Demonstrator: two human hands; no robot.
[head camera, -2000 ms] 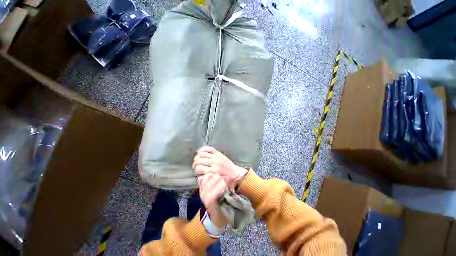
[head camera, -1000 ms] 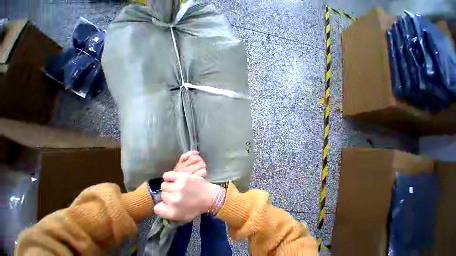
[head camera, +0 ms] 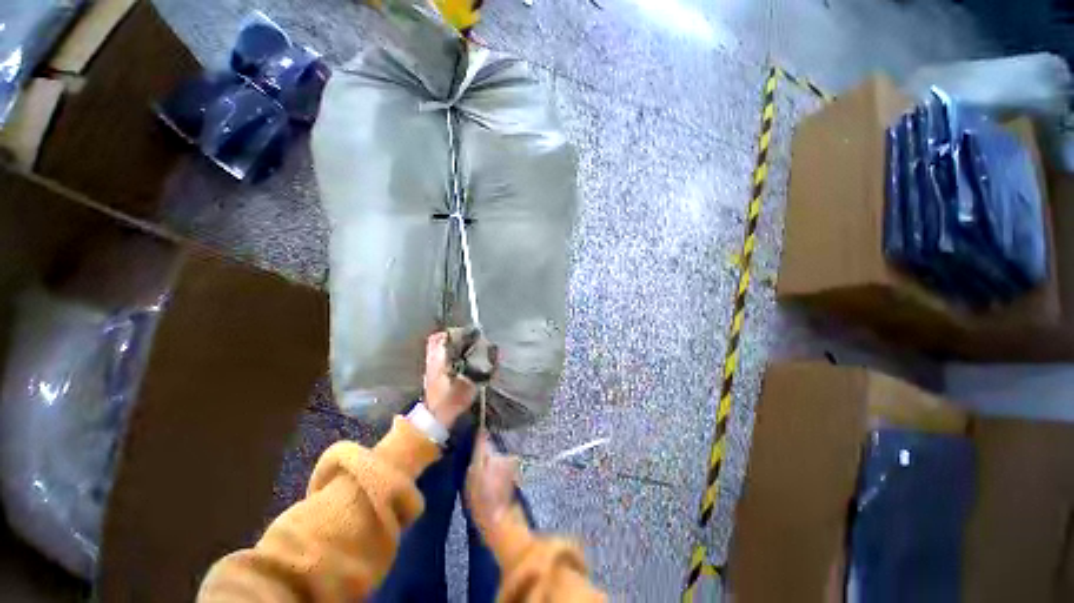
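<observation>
A large grey-green woven sack (head camera: 518, 212) lies on the floor in front of me, tied at its far end. A white cord (head camera: 468, 265) runs along its middle towards me. My left hand (head camera: 444, 383) grips the bunched sack mouth (head camera: 471, 355) at the near end. My right hand (head camera: 492, 477) is just below it, closed on the cord, which is drawn down from the bunched cloth; the right hand is slightly blurred. A white strip end sticks out to the right over the floor.
Open cartons stand at left (head camera: 212, 436) and right (head camera: 824, 212); the upper right one holds dark bagged garments (head camera: 960, 212). A dark bagged bundle (head camera: 247, 100) lies on the floor at upper left. Yellow-black tape (head camera: 742, 295) marks the floor right of the sack.
My hands have come apart: the right has moved down with the cord while the left stays at the sack mouth. The cord strip that crossed to the right now runs down towards me.
</observation>
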